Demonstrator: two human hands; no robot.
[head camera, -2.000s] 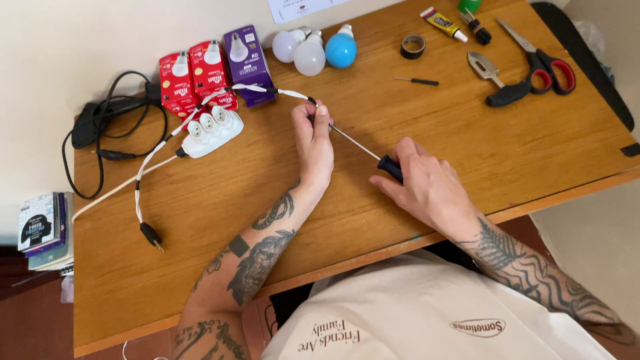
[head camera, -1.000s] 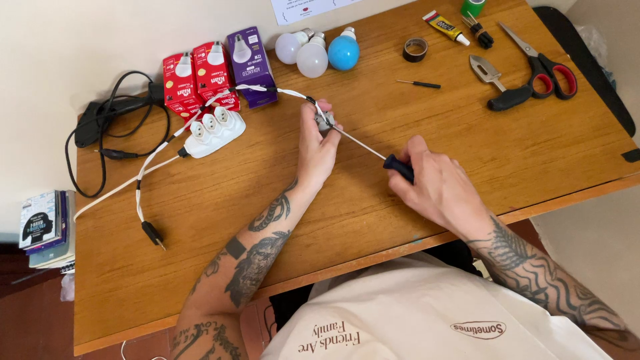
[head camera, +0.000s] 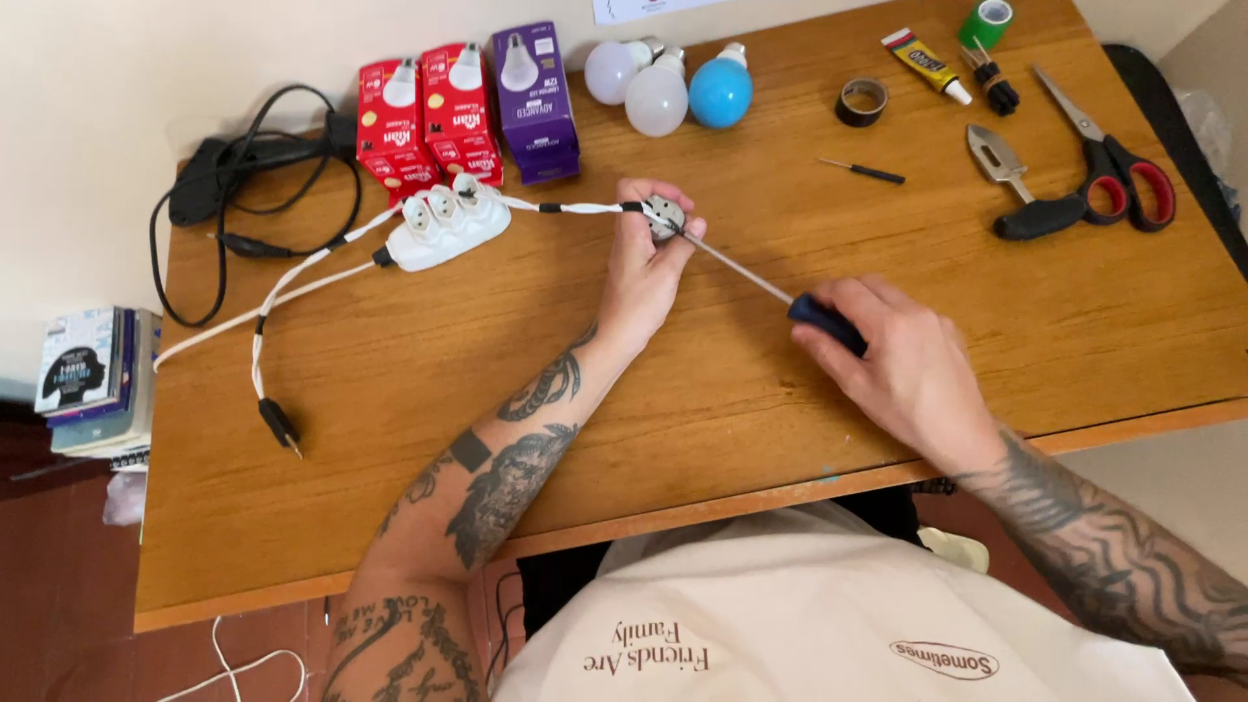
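Observation:
My left hand (head camera: 645, 249) holds a small round grey electrical fitting (head camera: 665, 218), where a twisted white cable (head camera: 585, 208) wrapped with black tape in places ends. My right hand (head camera: 892, 356) grips the dark blue handle of a long screwdriver (head camera: 827, 324); its shaft reaches up-left to the fitting, the tip at its edge. From the fitting the cable runs left over a white power strip (head camera: 450, 234) and down to a black plug (head camera: 278, 421) lying on the table. The exact contact of the tip is hard to see.
On the wooden table (head camera: 585, 390) stand red bulb boxes (head camera: 390, 127), a purple bulb box (head camera: 536, 107), white bulbs (head camera: 655, 100) and a blue bulb (head camera: 720, 93). To the right lie a tape roll (head camera: 862, 102), small screwdriver (head camera: 877, 174), glue tube (head camera: 924, 64), utility knife (head camera: 1041, 216) and scissors (head camera: 1107, 146).
My left hand has turned, so that the grey fitting, hidden two seconds ago, now shows between its fingers. The screwdriver stays in my right hand, at the fitting.

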